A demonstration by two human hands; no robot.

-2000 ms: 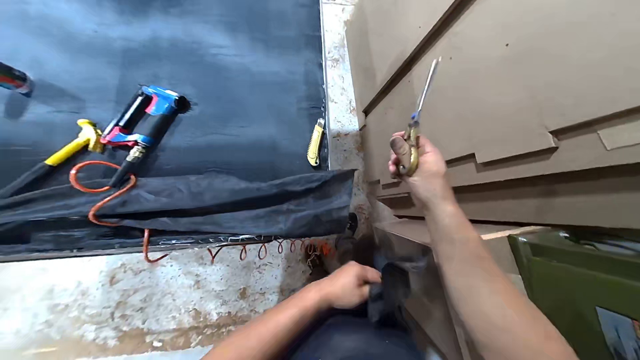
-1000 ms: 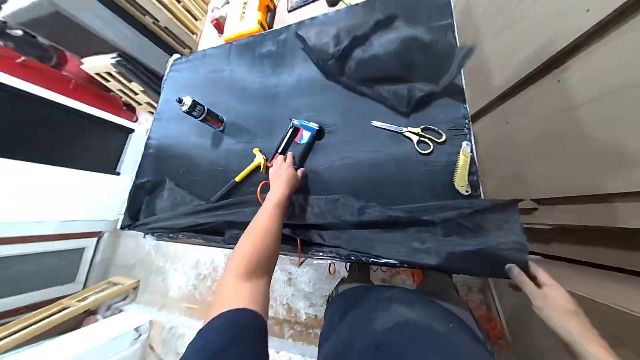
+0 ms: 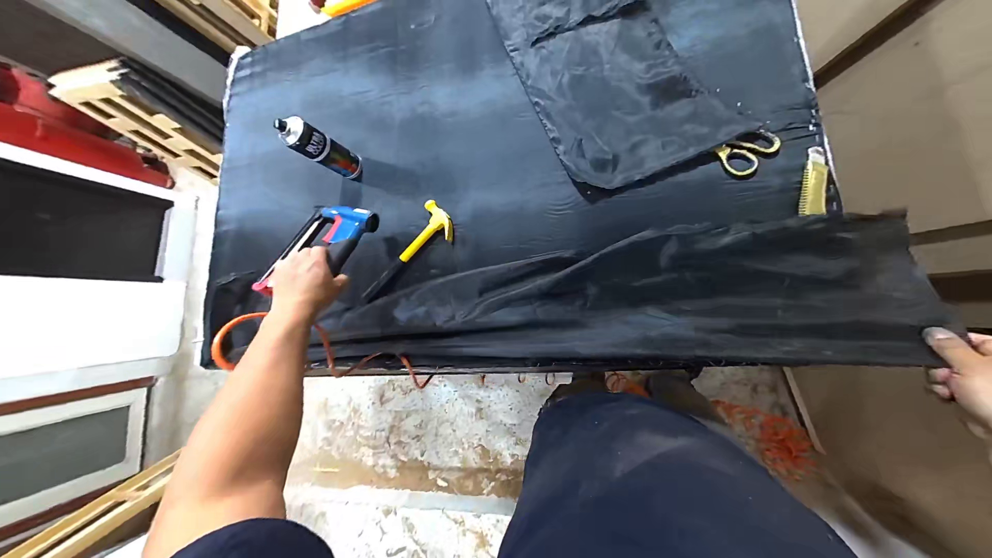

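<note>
My left hand (image 3: pixel 304 280) is closed around the blue and black pneumatic staple gun (image 3: pixel 349 225), which has an orange coiled air hose (image 3: pixel 221 341) by it. At the far right my right hand (image 3: pixel 961 368) pinches the corner of a black fabric strip (image 3: pixel 697 294), which runs along the near edge of the fabric-covered surface (image 3: pixel 480 155). Just right of the staple gun lies a yellow claw hammer (image 3: pixel 422 236). Scissors with gold handles (image 3: pixel 740 159) lie partly under a loose black fabric piece (image 3: pixel 612 85). Beside them is a yellow utility knife (image 3: pixel 814 186).
A spray can (image 3: pixel 318 147) lies on the fabric at the left. Brown cardboard (image 3: pixel 914 116) stands along the right side. Wooden frames (image 3: pixel 132 116) are stacked at the upper left. Orange hose coils (image 3: pixel 775 442) lie on the floor near my legs.
The scissors, in my right hand two seconds ago, now lie on the surface. My left hand has moved the staple gun left. The loose fabric piece now partly covers the scissors.
</note>
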